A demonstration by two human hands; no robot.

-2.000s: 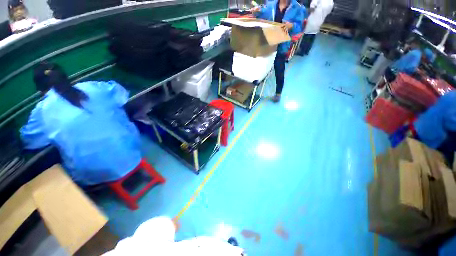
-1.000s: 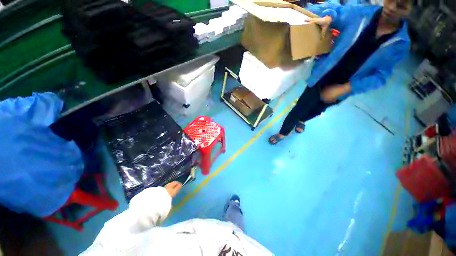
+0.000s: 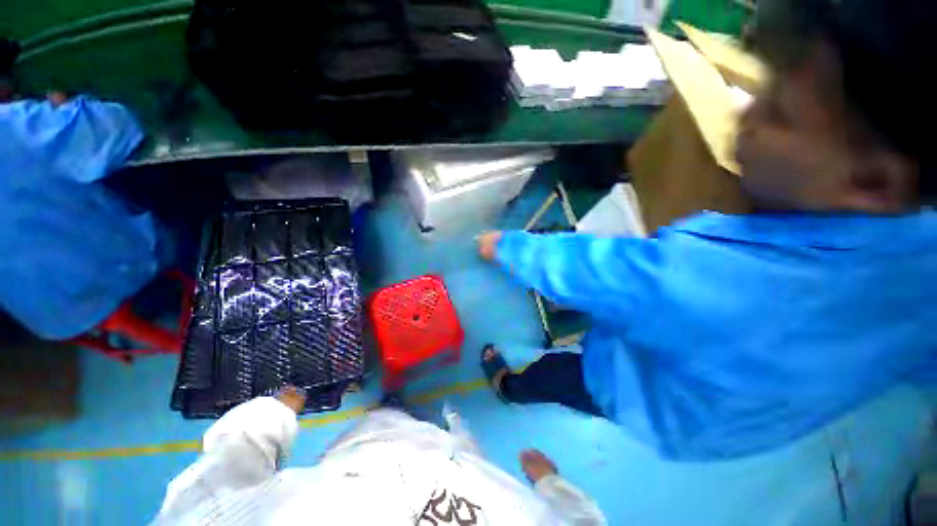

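Note:
A stack of black trays under glossy clear wrap (image 3: 275, 298) stands low in front of me, left of the middle. My left hand (image 3: 292, 399) is at its near edge; only the fingers show past the white sleeve. Whether it touches or grips the stack is not clear. My right hand (image 3: 536, 465) is low, right of my body, small and blurred over the floor; its fingers cannot be made out, and I see nothing in it.
A red stool (image 3: 415, 324) stands right of the stack. A person in blue (image 3: 719, 329) is close on the right, arm stretched left. A white box (image 3: 467, 190) is under the green bench (image 3: 175, 134), which bears black trays (image 3: 349, 67) and white boxes (image 3: 586, 77). Another blue-coated worker (image 3: 67, 221) is left.
My view has come closer over the wrapped stack and turned towards the bench. The person in blue is much nearer. My right hand has come into view. The thin thing near my left hand no longer shows.

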